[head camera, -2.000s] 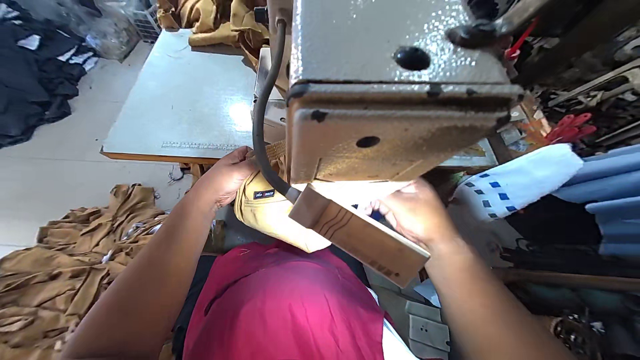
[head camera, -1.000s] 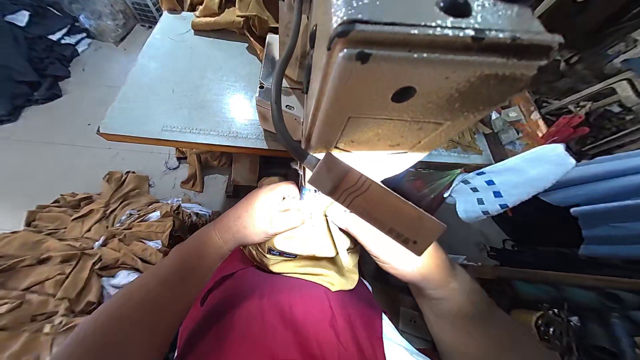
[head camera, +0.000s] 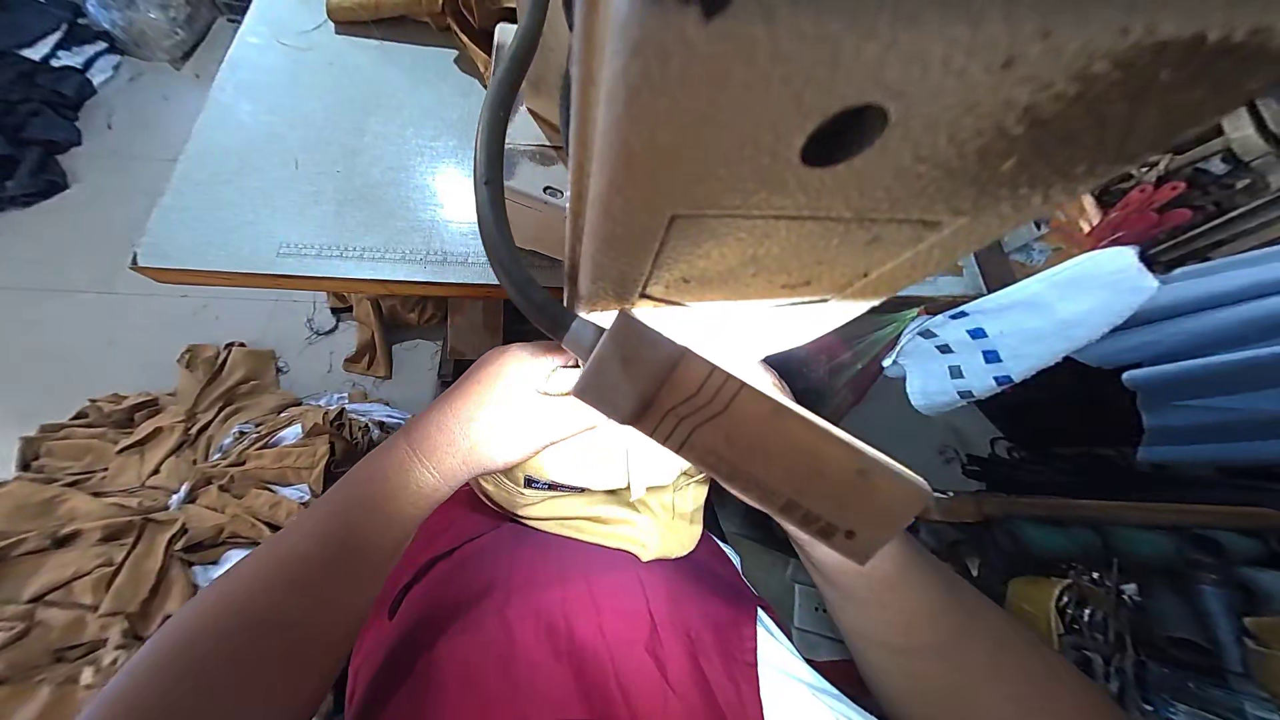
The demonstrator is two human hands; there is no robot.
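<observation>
Beneath the head of an industrial sewing machine [head camera: 780, 150], a piece of yellow fabric [head camera: 610, 505] with a small dark woven label hangs toward my lap. My left hand [head camera: 520, 405] grips the fabric at its left side, fingertips hidden behind the lamp. My right hand [head camera: 760, 490] is at the fabric's right side, mostly covered by the rectangular lamp [head camera: 750, 435] on its dark flexible neck [head camera: 495, 180]; its fingers are hidden. The needle area is out of sight behind the lamp and the machine head. Bright light falls on the cloth there.
A table with a printed ruler [head camera: 320, 160] extends left of the machine. Brown garments [head camera: 150, 480] lie heaped on the floor at lower left. At the right are a white cloth with blue squares [head camera: 1020, 330], blue fabric [head camera: 1210, 350], red-handled scissors [head camera: 1140, 210] and a rail [head camera: 1100, 510].
The yellow fabric, farther left two seconds ago, is now centred below the lamp. My left hand has moved right and closer to my right hand. The machine head looks larger as the view shifts.
</observation>
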